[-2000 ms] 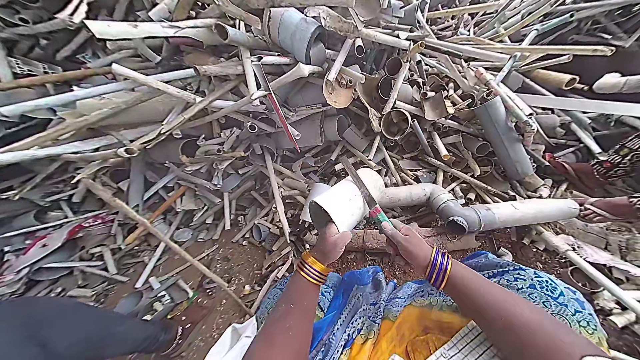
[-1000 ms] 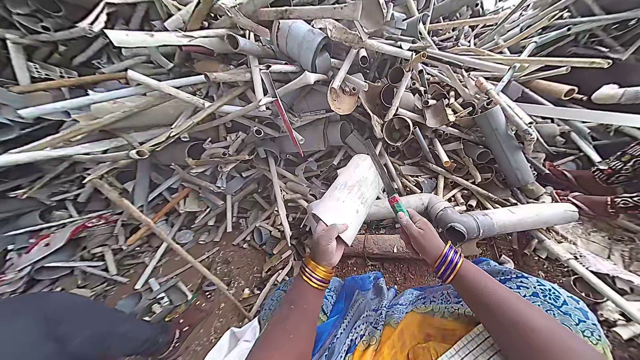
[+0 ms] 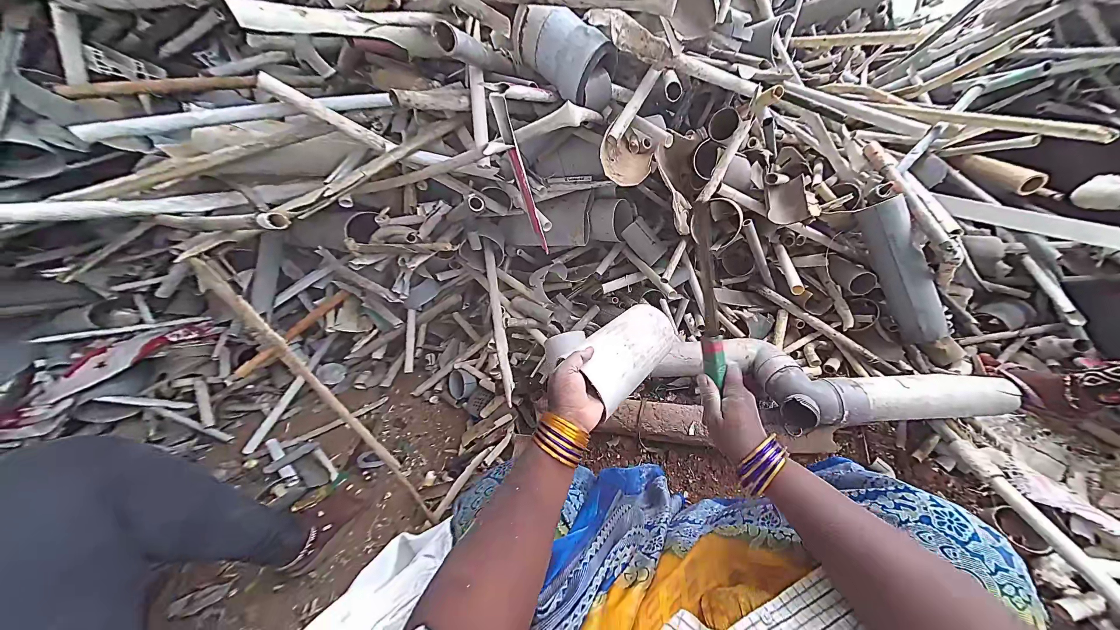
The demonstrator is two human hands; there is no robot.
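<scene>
My left hand (image 3: pixel 573 391) grips the lower left end of a short, wide white plastic pipe piece (image 3: pixel 632 350), which tilts up to the right. In my right hand (image 3: pixel 733 411) is the green and red handle of a long-bladed knife or saw (image 3: pixel 707 280); its dark blade points away from me, to the right of the pipe piece and apart from it. Behind my hands lies a grey plastic pipe with elbow fittings (image 3: pixel 781 378), joined to a pale straight length (image 3: pixel 927 398) on the right.
A large heap of scrap plastic pipes (image 3: pixel 560 219) fills the far side. A brick-coloured block (image 3: pixel 656 422) lies on the soil just beyond my lap. Another person's dark-clothed leg (image 3: pixel 149 516) is at the lower left. At the right edge is a foot with an anklet (image 3: pixel 1072 385).
The blade, earlier against or close to the white pipe piece, has swung to the right, away from it. The pipe piece has been turned and lowered in my left hand.
</scene>
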